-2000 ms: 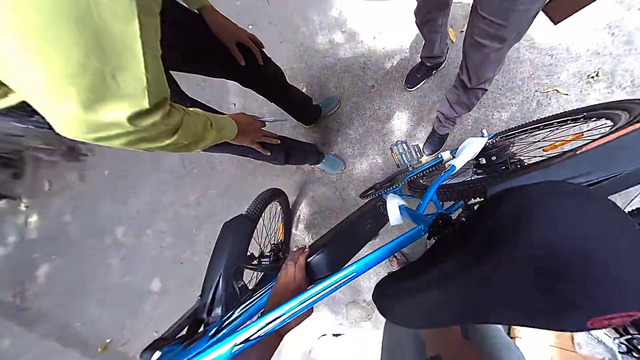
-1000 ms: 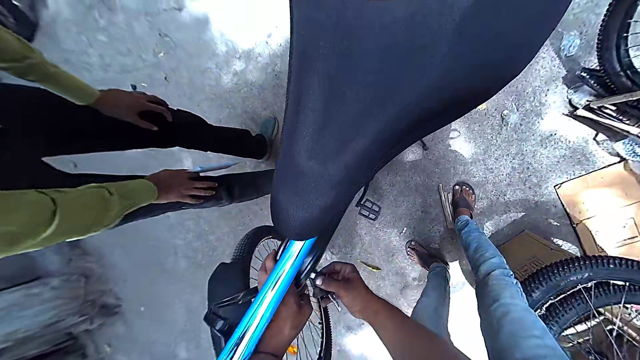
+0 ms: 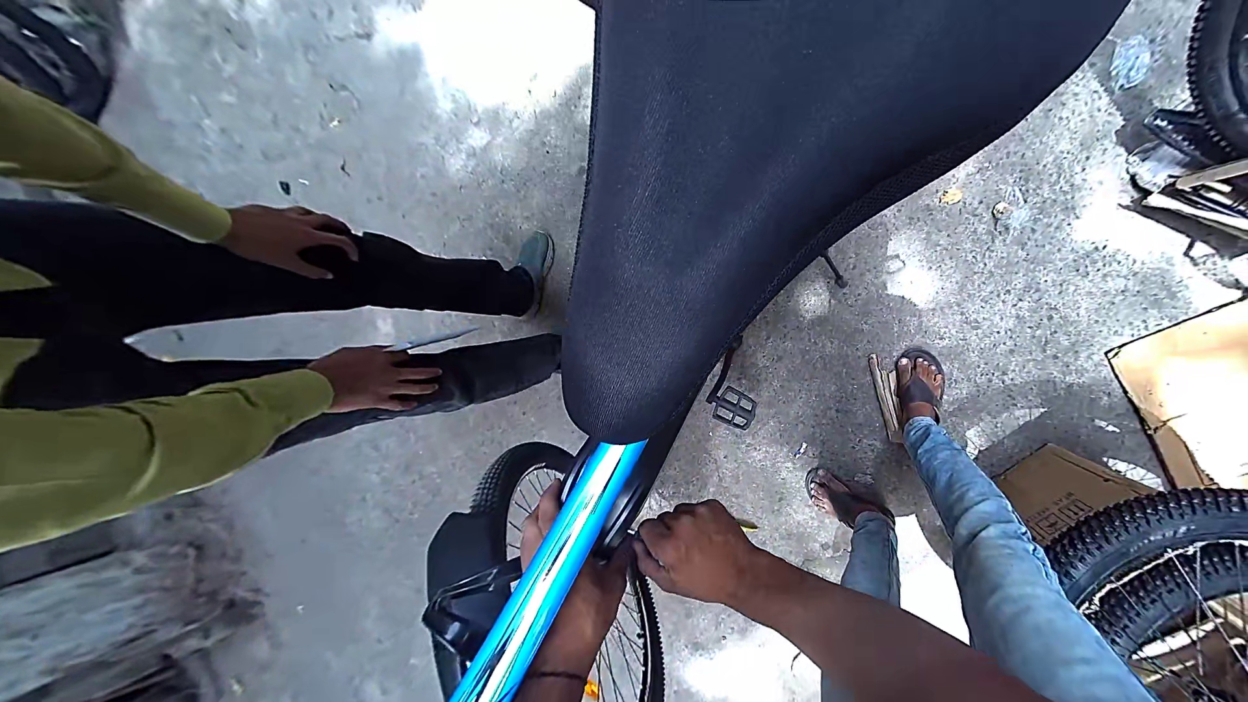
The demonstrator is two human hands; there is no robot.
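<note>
The blue bicycle frame tube (image 3: 561, 575) runs up from the bottom to a large black saddle (image 3: 702, 185) close to the camera. My left hand (image 3: 575, 585) is under the tube, its fingers partly hidden by it, at a dark part beside the tube. Just right of the tube my right hand (image 3: 692, 551) has curled fingers against the same spot; what its fingertips pinch cannot be told. A spoked wheel (image 3: 629, 624) with a knobby tire lies below my hands. A black pedal (image 3: 733, 408) shows right of the saddle's narrow end.
A person in a green top and dark trousers (image 3: 429, 278) is at the left, with a hand (image 3: 375, 378) near a thin pale object. Sandaled feet (image 3: 918, 382) and jeans are at the right. Knobby tires (image 3: 1150, 536) and cardboard (image 3: 1194, 390) lie at the right edge.
The view has swung onto the saddle. Two seconds ago only one hand showed on the bicycle; now both are at the tube. The right hand's fingers are more curled than a second ago.
</note>
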